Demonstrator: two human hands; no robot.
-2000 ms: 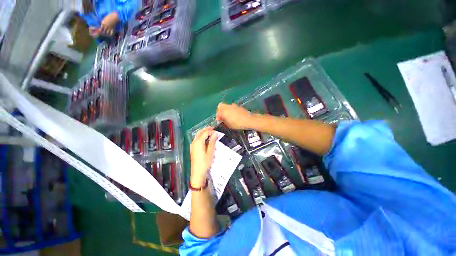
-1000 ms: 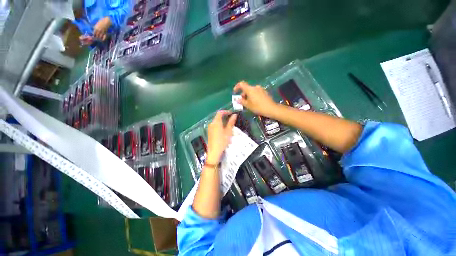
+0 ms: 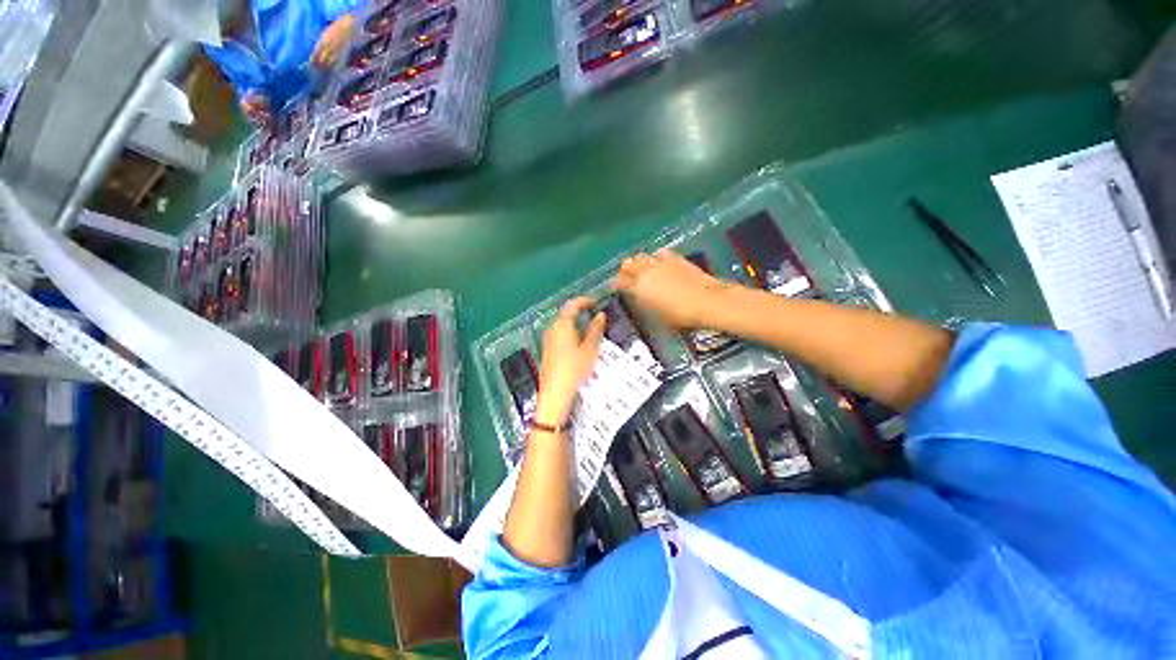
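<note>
My left hand (image 3: 568, 355) holds the printed label strip (image 3: 611, 402) over the blister tray (image 3: 825, 230). My right hand (image 3: 660, 286) is just to its right, fingers bent down at a phone body in the tray's upper row; its fingertips and anything between them are hidden. A phone body (image 3: 622, 325) lies between the two hands. More black phones with red edges sit in the pockets, such as one at the upper right (image 3: 766, 248) and one in the lower row (image 3: 771, 423).
Long white label web (image 3: 245, 387) hangs at the left, over a second tray (image 3: 445, 338). Stacked trays (image 3: 451, 123) stand at the back left, beside another worker's hands (image 3: 333, 44). Tweezers (image 3: 954, 242), a record sheet (image 3: 1068, 219) and a pen (image 3: 1137, 245) lie right. A cardboard box (image 3: 426, 603) is below.
A white label was pinched in my right hand above the tray a second ago. That hand has since moved down and slightly right onto the phones, and the label no longer shows.
</note>
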